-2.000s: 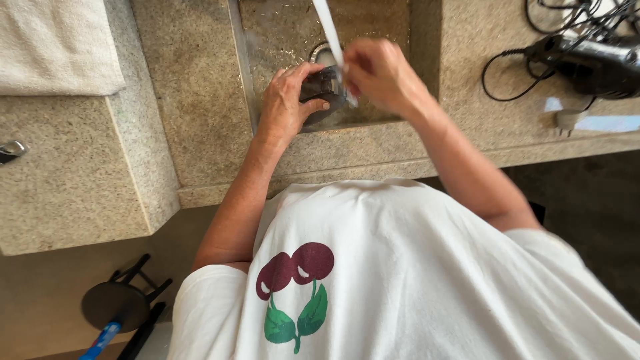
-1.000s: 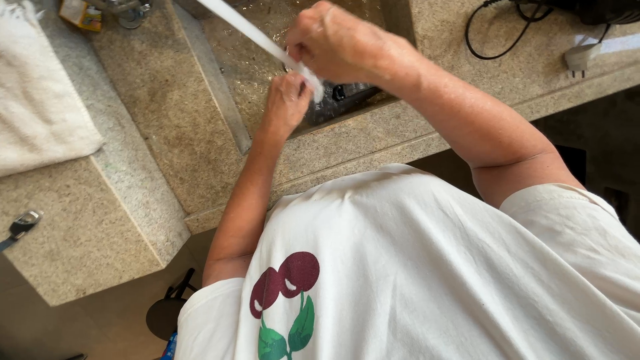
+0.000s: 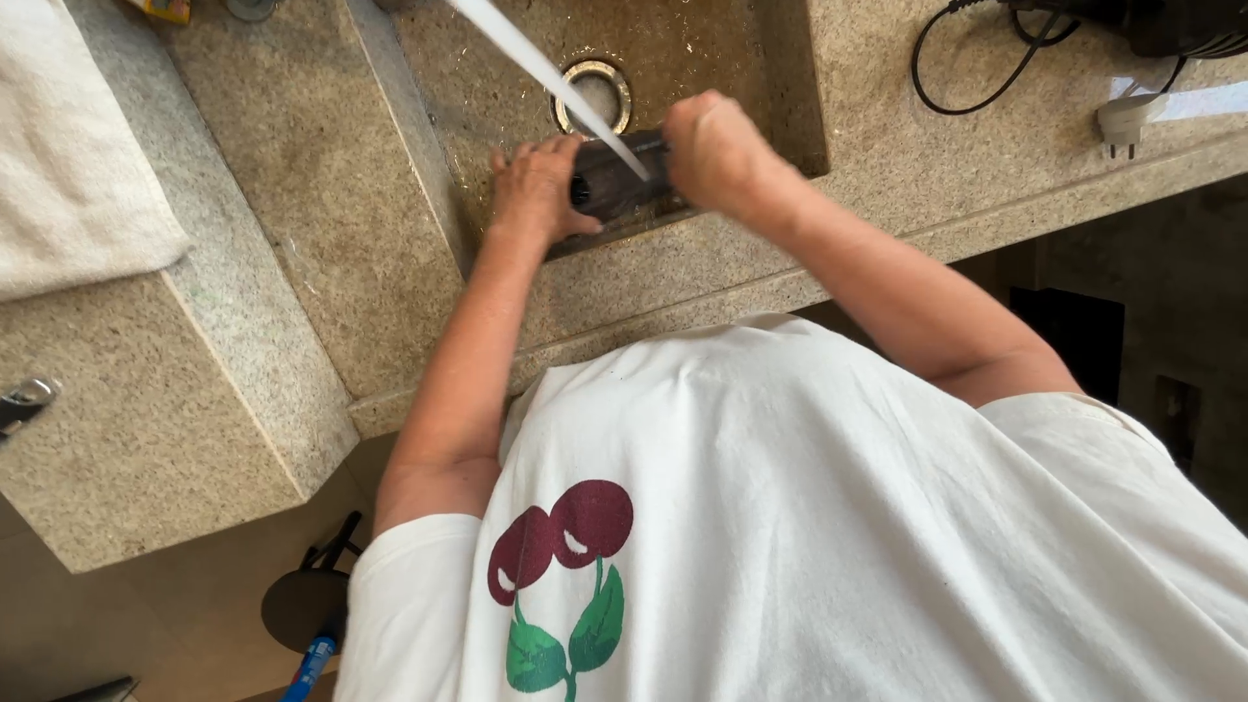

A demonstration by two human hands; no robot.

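A dark, translucent container (image 3: 616, 180), its exact kind unclear, lies tilted in the stone sink (image 3: 721, 49) near the front wall. My left hand (image 3: 539, 190) grips its left end, thumb at the front and fingers over the back. My right hand (image 3: 717, 151) is curled into a fist at the container's right end, slightly blurred; whether it holds something inside the fingers is hidden. A white stream of water (image 3: 526, 58) falls across the view onto the container. Behind it the round metal drain (image 3: 593, 96) shows in the sink floor.
A white towel (image 3: 78, 156) lies over the raised stone ledge on the left. On the right counter are a black corded appliance (image 3: 1170, 24) and a white plug (image 3: 1126, 122). The sink's front edge runs just before my forearms. A dark stool (image 3: 304, 604) stands below.
My left hand, bunched near the water stream a second ago, is now spread on the container's left end. My right hand has moved down to the container's right end. The view has shifted.
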